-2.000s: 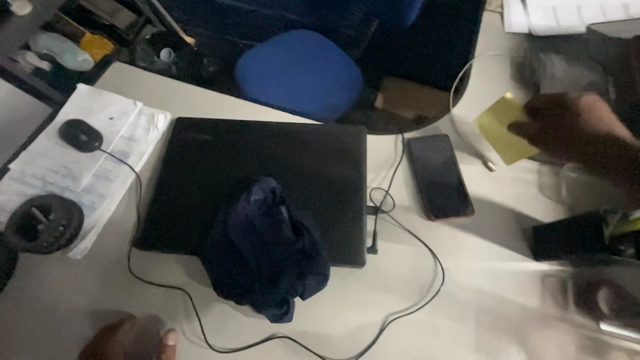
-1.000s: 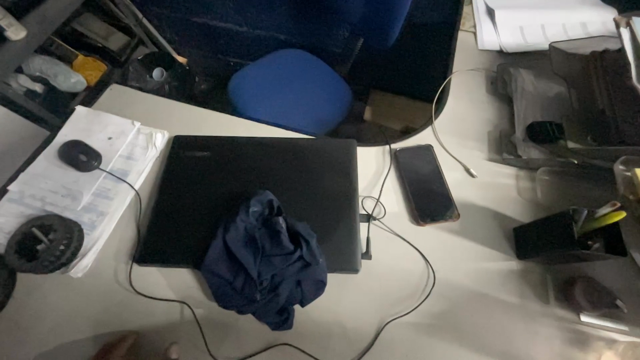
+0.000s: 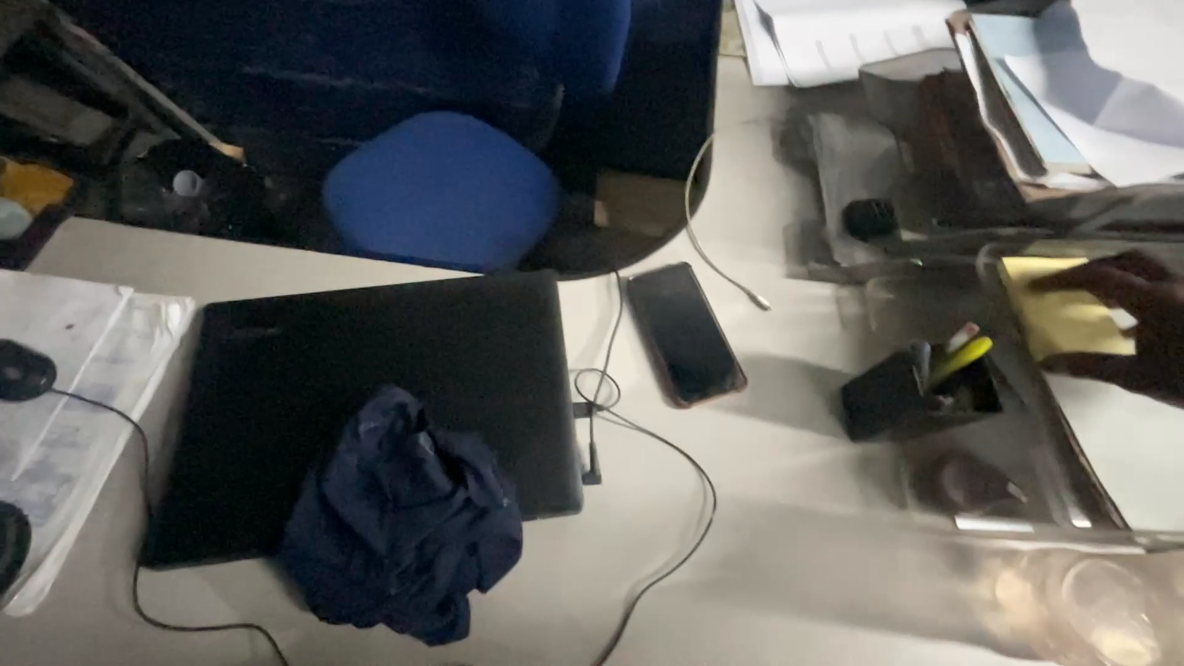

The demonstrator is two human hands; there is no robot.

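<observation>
At the right edge my right hand [image 3: 1133, 319] grips a yellow sheet of paper [image 3: 1064, 310] between thumb and fingers, over papers in a clear tray. Left of it stands a black pen holder [image 3: 879, 398] with a yellow marker [image 3: 962, 361] and other pens. A smartphone [image 3: 686, 333] lies face up on the desk, near a white cable [image 3: 708, 245]. The closed black laptop [image 3: 370, 342] bears a crumpled navy cloth [image 3: 407, 527] on its lower part, which hangs over its near edge. My left hand is out of view.
A black mouse [image 3: 23, 370] rests on papers [image 3: 83, 407] at the left. Its thin cable [image 3: 143, 462] runs over the desk. A blue chair seat [image 3: 444, 190] is beyond the desk. More papers [image 3: 1091, 92] lie on trays at the upper right.
My right hand, over the desk beside the phone two seconds ago, is now over the right-hand tray with the yellow sheet. My left hand has left the bottom edge. The view has shifted right.
</observation>
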